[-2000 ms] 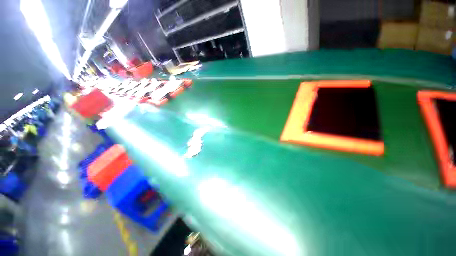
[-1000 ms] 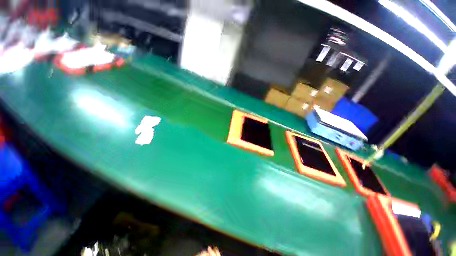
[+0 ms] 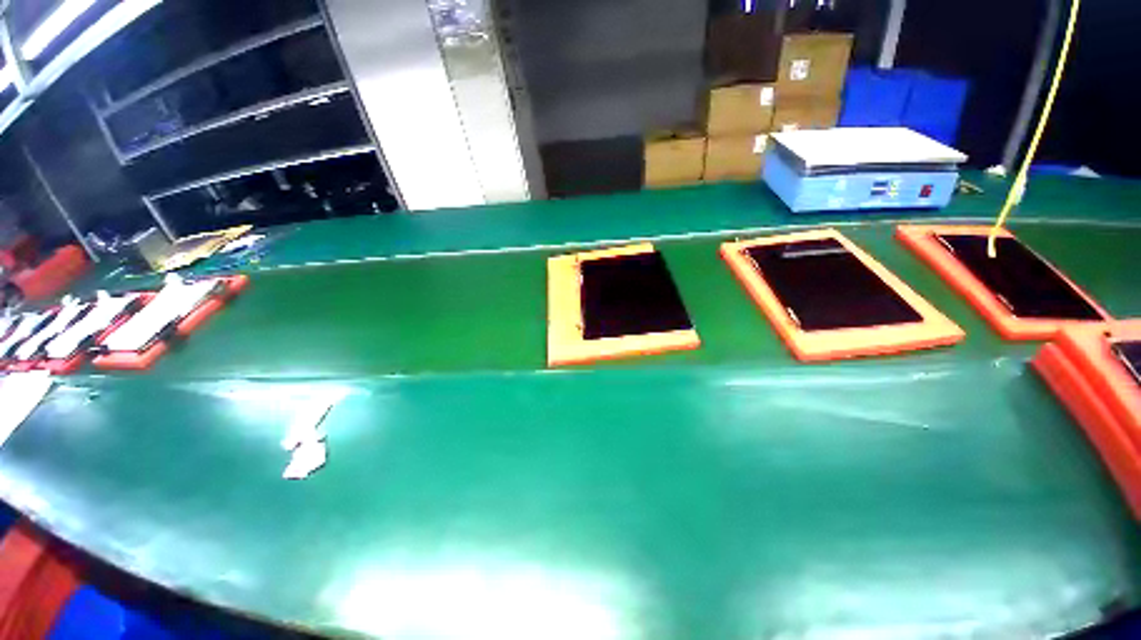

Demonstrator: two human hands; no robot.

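Observation:
Neither of my hands is in the picture. A glossy black screen panel (image 3: pixel 629 295) lies in an orange foam tray (image 3: pixel 566 328) on the green bench ahead of me. A second black panel (image 3: pixel 828 288) lies in another orange tray (image 3: pixel 863 343) to its right. A third panel (image 3: pixel 1029 280) lies in a tray (image 3: pixel 932 250) further right. At the right edge, more orange-red trays (image 3: pixel 1091 381) are cut off by the picture's rim, with part of a dark panel on top. A white paper scrap (image 3: pixel 305 450) lies on the near part of the bench.
At the left, several orange-red trays hold white panels (image 3: pixel 157 313) with dark clips. A light-blue box with a white top (image 3: pixel 863 185) stands across the belt. A thin yellow cord (image 3: pixel 1042 119) hangs at the right. Brown cartons (image 3: pixel 738 123) and blue crates (image 3: pixel 903 100) are behind. Red and blue plastic shows bottom left.
My view has turned and levelled, so the three trays with black panels sit more central and larger. The part of a hand low at the bench edge one second ago is out of view.

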